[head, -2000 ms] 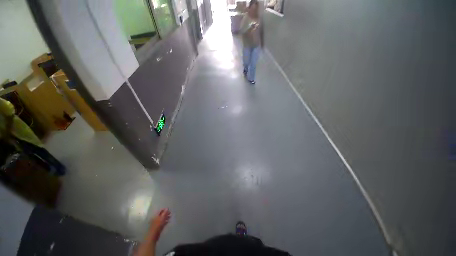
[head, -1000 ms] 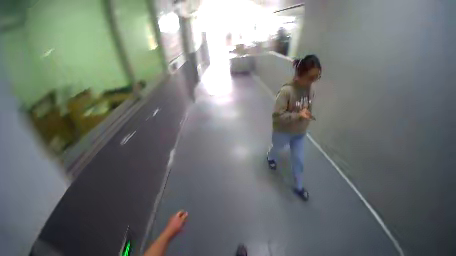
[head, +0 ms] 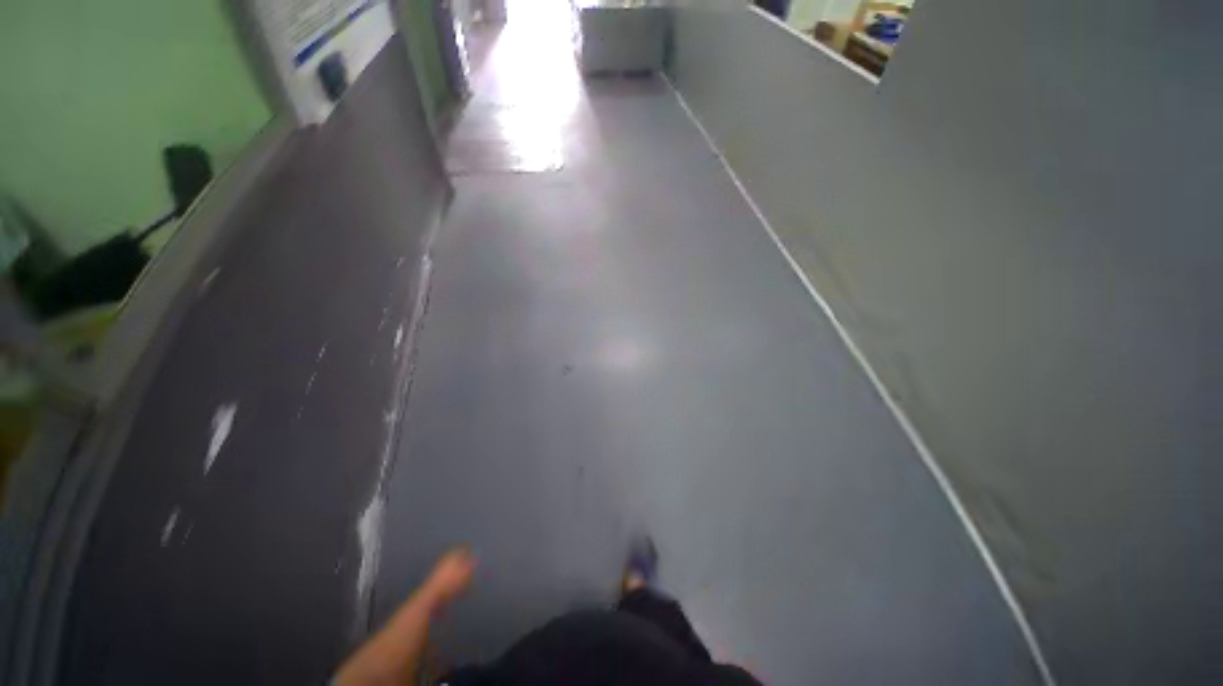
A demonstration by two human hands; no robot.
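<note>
My left hand (head: 449, 576) is at the lower left, blurred, with the bare forearm below it. I see nothing in it, but its fingers are too blurred to tell apart. My right hand is not in view. The grey corridor floor (head: 577, 308) lies in front of me. My dark clothing and one shod foot (head: 641, 556) show at the bottom centre.
A grey wall (head: 1046, 268) with a window opening runs along the right. A scuffed dark wall panel (head: 255, 362) with glass above runs along the left. A white notice (head: 322, 40) hangs upper left. A grey box-like object (head: 624, 40) stands far ahead beside bright glare.
The person in the light top and blue trousers came closer along the right side and is now out of view. The corridor has moved past me. My left hand stays low at the left.
</note>
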